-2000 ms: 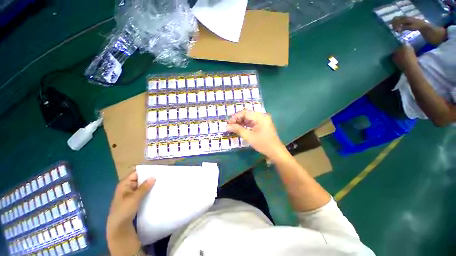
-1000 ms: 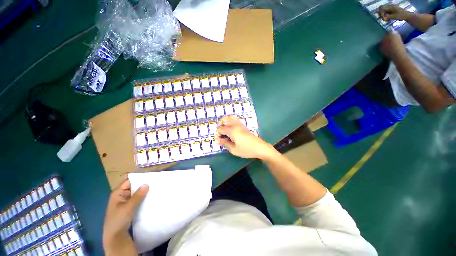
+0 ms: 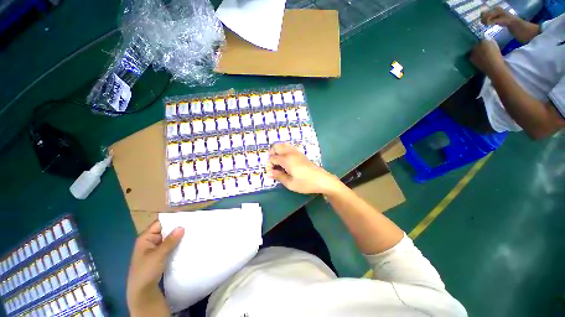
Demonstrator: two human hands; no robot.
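A clear tray [image 3: 243, 145] full of small white cells with amber strips, in rows, lies in front of me, its left part over brown cardboard. My right hand [image 3: 297, 170] is over the tray's lower right part, its thumb and fingertips together at the cells. Whether a small piece is between the fingertips cannot be told. My left hand [image 3: 150, 257] holds a white sheet [image 3: 210, 251] by its left edge, thumb on top. The sheet droops against my body, below the tray.
A second cell tray [image 3: 52, 266] lies at lower left. A white bottle [image 3: 91, 179] and a black device [image 3: 57, 148] are left. Crumpled clear wrap [image 3: 179, 37] and cardboard [image 3: 303, 52] lie behind. Loose cells [image 3: 396, 69] lie right. Another person works at upper right, near a blue stool [image 3: 443, 145].
Since the first frame my right hand has moved left and slightly down over the tray, and the whole view has shifted. Over the last second it has hardly moved. My left hand still holds the sheet.
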